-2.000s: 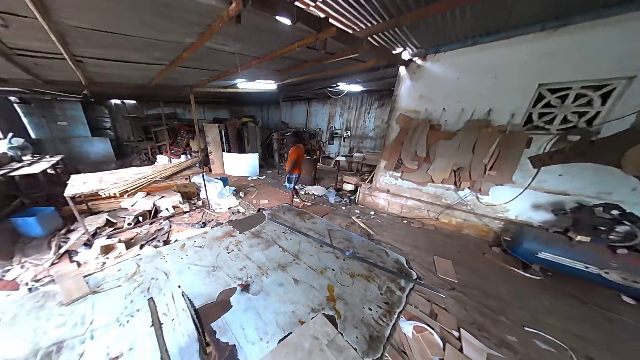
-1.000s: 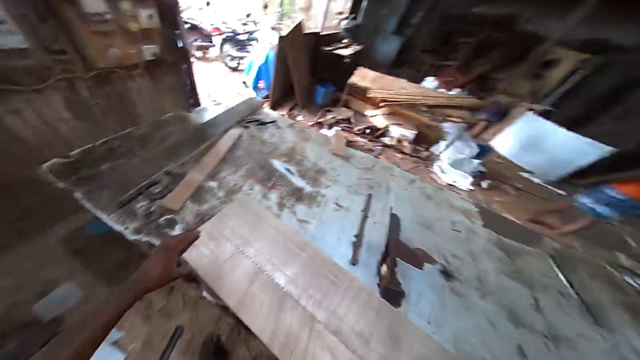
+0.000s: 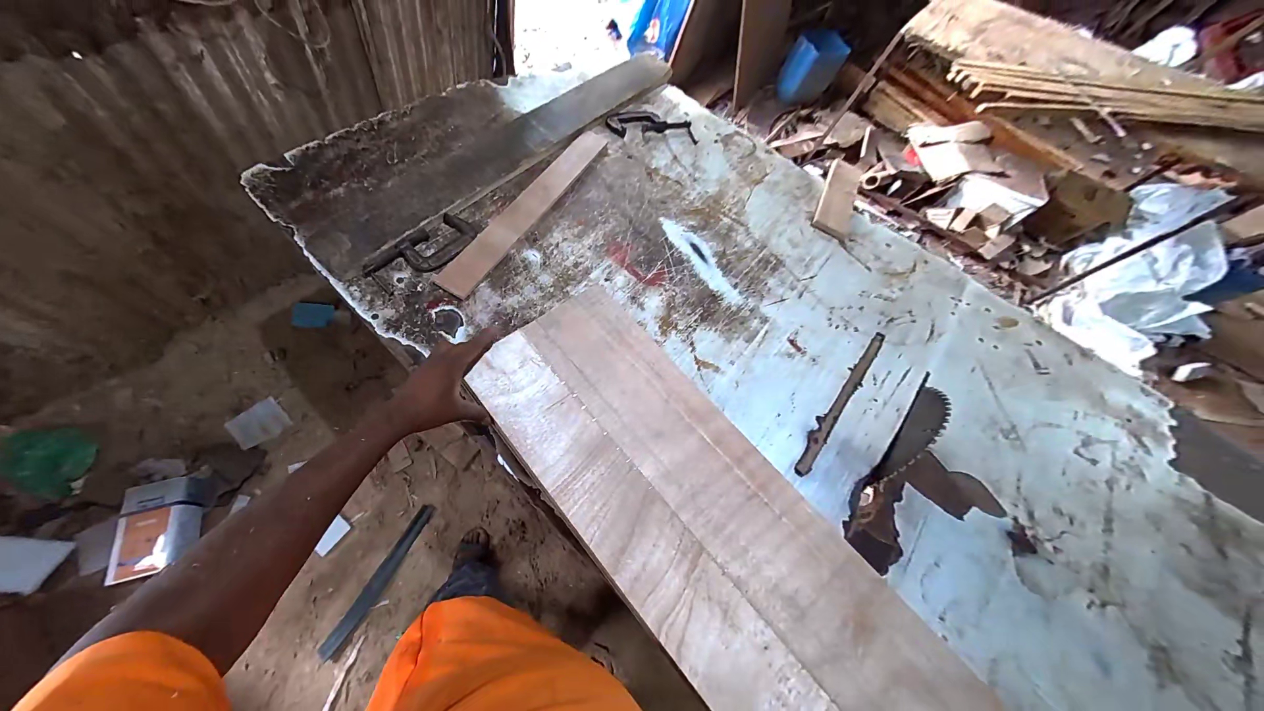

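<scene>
My left hand (image 3: 444, 385) rests at the near left corner of a long wooden board (image 3: 671, 494), its thumb and fingers at the board's end and edge. The board lies slantwise along the near edge of a worn, stained worktable (image 3: 1066, 425) and runs out of view at the bottom. My right hand is not in view. Beyond the left hand lie a narrow wood strip (image 3: 523, 215) and a metal C-clamp (image 3: 439, 245). Right of the board, a toothed circular saw blade (image 3: 918, 425) shows partly through a slot in the tabletop, beside a narrow slit (image 3: 839, 405).
A thick plank (image 3: 573, 118) and another clamp (image 3: 647, 124) lie at the table's far end. A small wood offcut (image 3: 837, 197) sits at its far edge. Scrap wood (image 3: 987, 158) and white plastic (image 3: 1145, 267) are beyond. On the floor lie a dark strip (image 3: 375, 583) and a box (image 3: 158, 523).
The view has swung from the wide workshop down to the table. Since one second ago the left hand has stayed at the board's corner, and more of the arm now shows.
</scene>
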